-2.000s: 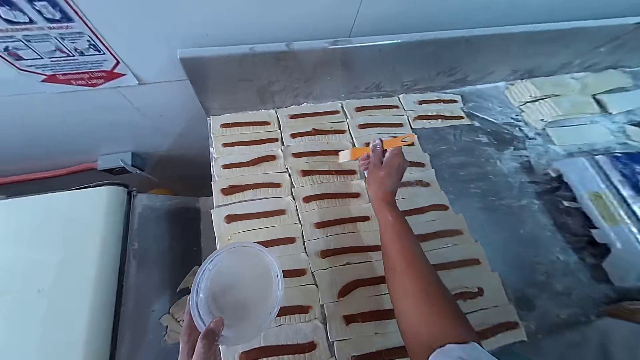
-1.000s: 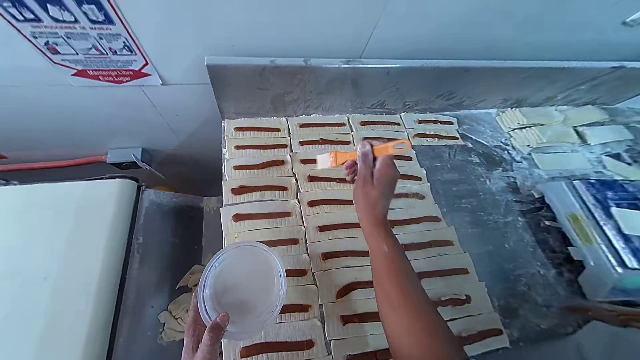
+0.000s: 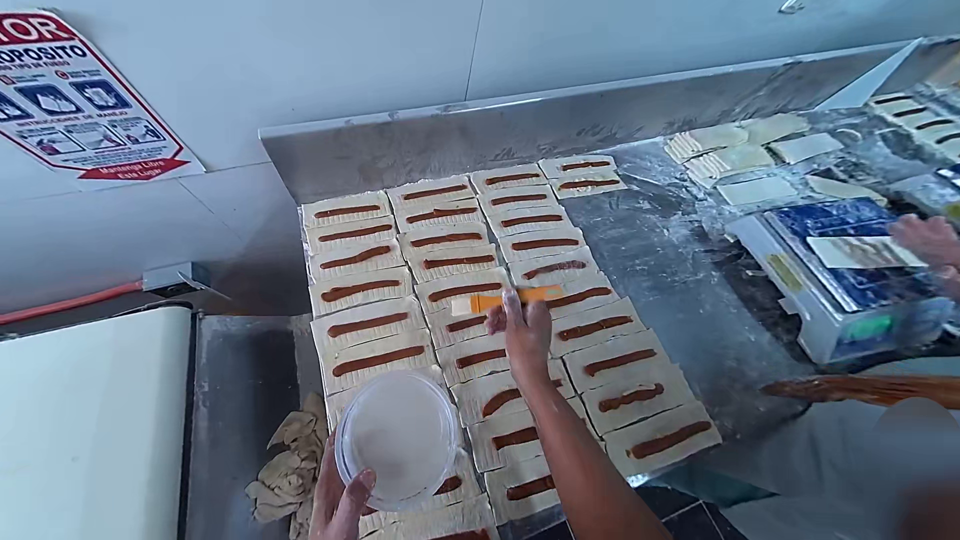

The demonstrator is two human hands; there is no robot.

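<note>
My right hand (image 3: 525,330) grips an orange-handled pastry brush (image 3: 491,301), its pale bristles pointing left over the middle column of dough pieces. My left hand (image 3: 345,487) holds a round clear plastic tub (image 3: 399,439) by its rim, above the lower left of the dough; a whitish, translucent content or bottom shows in it. Rectangular dough pieces (image 3: 375,341) with slit edges lie in columns on the metal worktable, each bearing a strip of reddish-brown filling (image 3: 367,324). The tub and my right arm hide some pieces.
A kitchen scale (image 3: 840,277) holds a dough piece, with a co-worker's hand (image 3: 926,240) beside it. More dough pieces (image 3: 727,150) lie behind. A wooden rolling pin (image 3: 862,388) is at the right. Dough scraps (image 3: 289,465) lie left of my tub. A metal backsplash (image 3: 465,135) borders the wall.
My right hand with the brush has moved from the upper rows toward me, to lower rows. The tub stays in my left hand. A co-worker's hand now shows by the scale.
</note>
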